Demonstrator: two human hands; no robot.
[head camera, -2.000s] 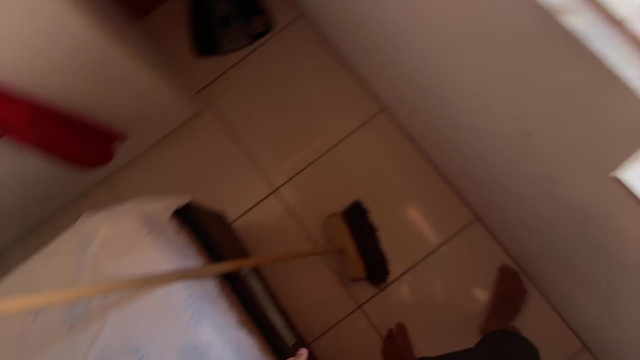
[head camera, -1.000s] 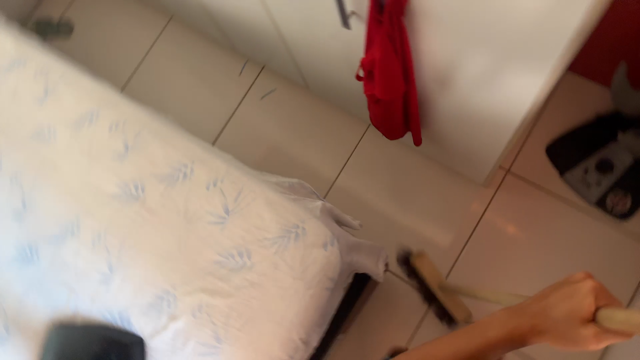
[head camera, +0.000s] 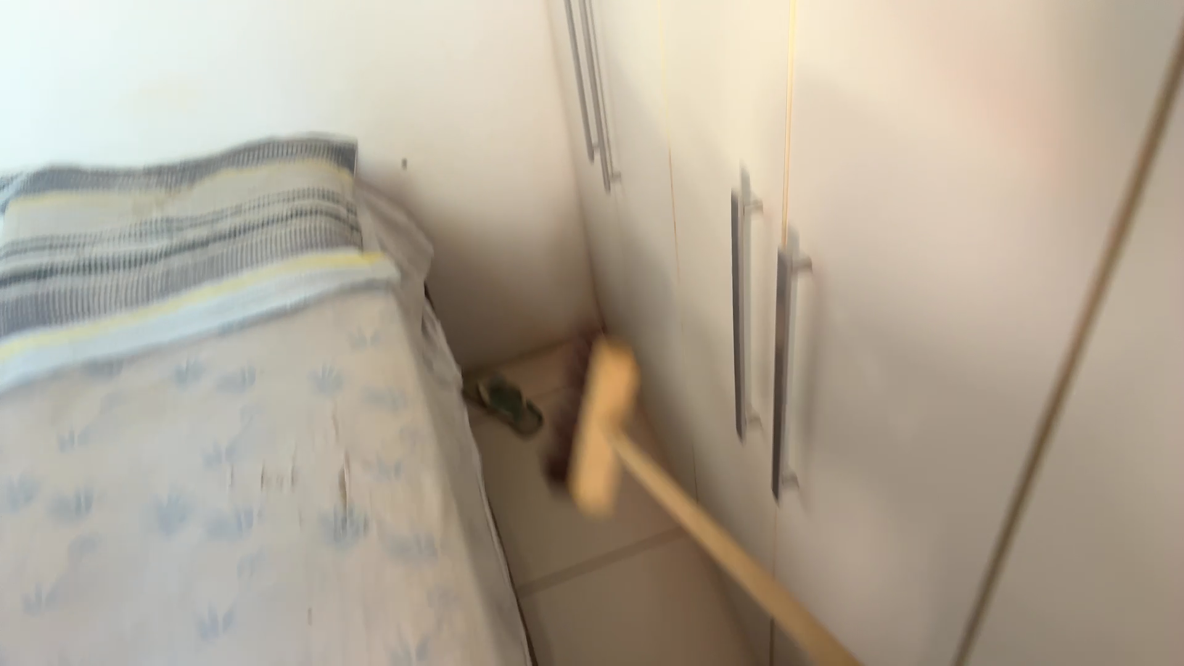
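Observation:
A wooden broom with dark bristles spans the gap between the bed and the wardrobe. Its head looks raised above the tiled floor, and its pale handle runs down to the bottom edge of the head view. Neither my left hand nor my right hand can be seen, so who or what grips the handle is hidden below the frame. Beyond the broom head, a green flip-flop sandal lies on the floor near the bed's far corner. The broom is blurred.
On the left stands a bed with a leaf-patterned sheet and a striped pillow or folded cover. A white wardrobe with long metal handles lines the right. Floor tiles form a narrow strip between them, ending at a white wall.
The view has swung up toward the far wall. One second ago a hand held the broom near the bed's corner; now the broom head is in the gap beside the wardrobe and no hand shows.

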